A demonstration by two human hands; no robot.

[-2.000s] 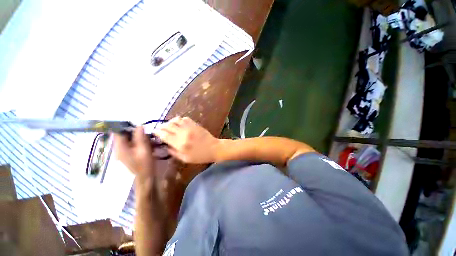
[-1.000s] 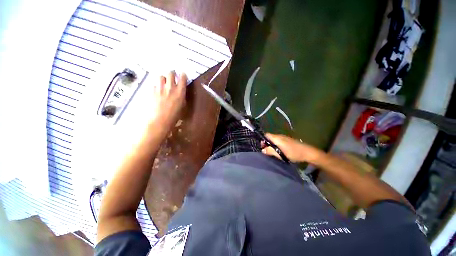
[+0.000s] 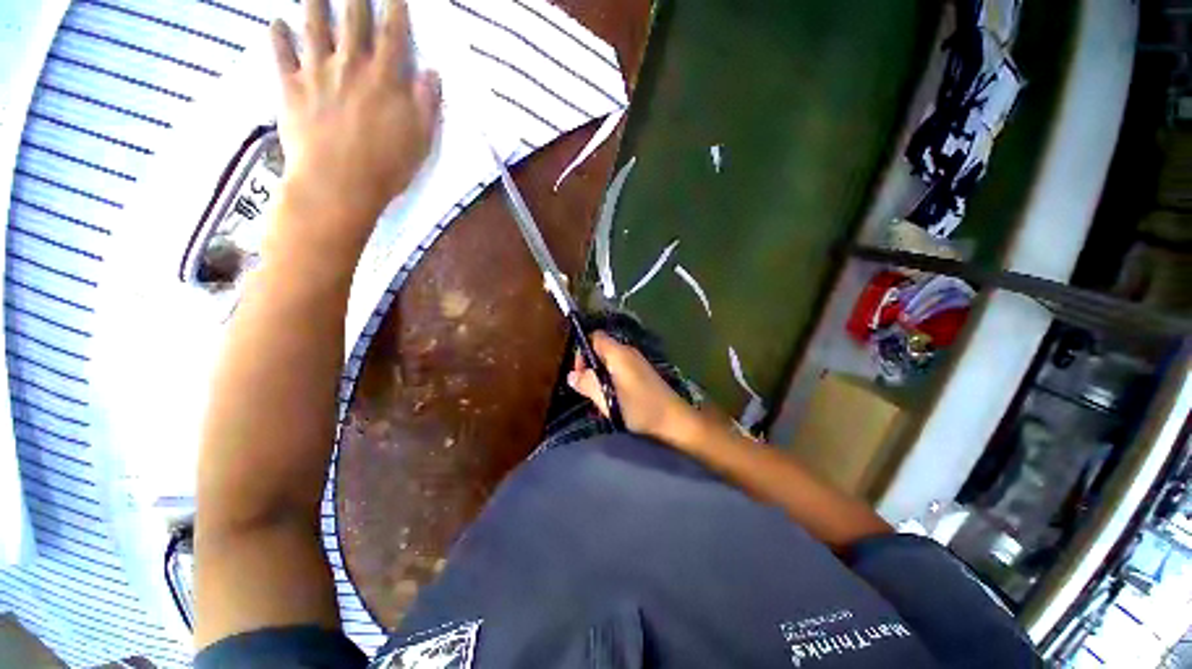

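My right hand (image 3: 634, 390) grips the black handles of the fabric shears (image 3: 539, 248) over the table's edge. The silver blades look closed, and their tip reaches the curved cut edge of the cloth. My left hand (image 3: 350, 118) lies flat on the white paper pattern (image 3: 150, 320), fingers spread, holding nothing. Striped fabric (image 3: 68, 229) shows under and beyond the paper. A metal weight (image 3: 235, 216) with a bar handle sits on the paper, partly behind my left forearm. A second weight (image 3: 181, 575) shows lower down, mostly hidden by that arm.
The brown table (image 3: 438, 379) ends at a green floor (image 3: 745, 118). A thin offcut (image 3: 588, 150) hangs from the fabric corner, and several slivers lie on the floor. At the right are a shelf with a red and white bundle (image 3: 902, 314) and a cardboard box (image 3: 847, 431).
My left hand has moved up the paper and spread its fingers. The shears, swung away from the weights earlier, now have their tip by the fabric's edge. The view has shifted.
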